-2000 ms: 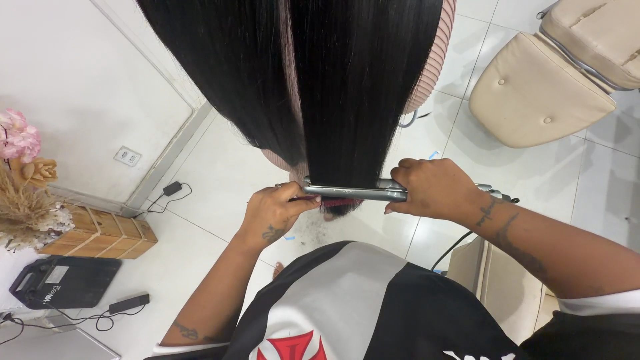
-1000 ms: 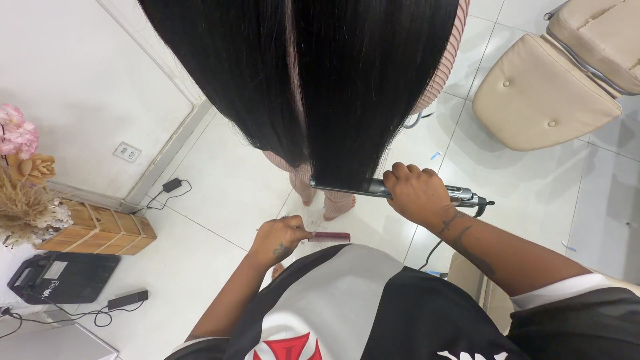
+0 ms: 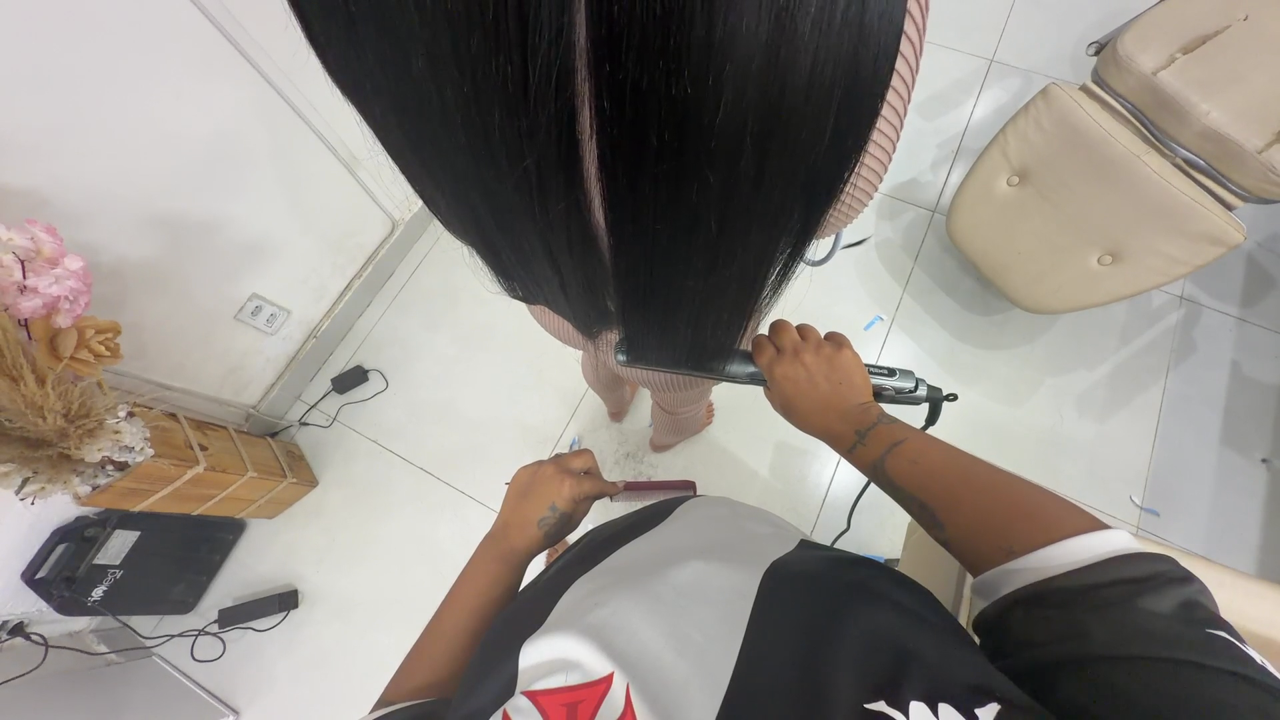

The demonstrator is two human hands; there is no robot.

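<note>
Long straight black hair point(image 3: 700, 180) hangs down the back of a person in pink ribbed clothing point(image 3: 880, 150). My right hand point(image 3: 815, 380) grips a hair straightener point(image 3: 895, 383), its plates lying across the lower ends of the right-hand section of hair. Nearer my body, my left hand point(image 3: 557, 495) holds a dark red comb point(image 3: 655, 490), teeth toward my shirt and apart from the hair. The straightener's cord drops behind my right forearm.
A beige padded chair point(image 3: 1090, 200) stands at the right. Along the left wall are a wooden crate point(image 3: 210, 465) with dried and pink flowers point(image 3: 45, 275), a black case point(image 3: 135, 560), and power adapters point(image 3: 258, 607) with cables on the tiled floor point(image 3: 420, 400).
Two seconds ago both hands were at the straightener near the hair ends. My left hand has since moved away, down and left, with the comb. My right hand still holds the straightener.
</note>
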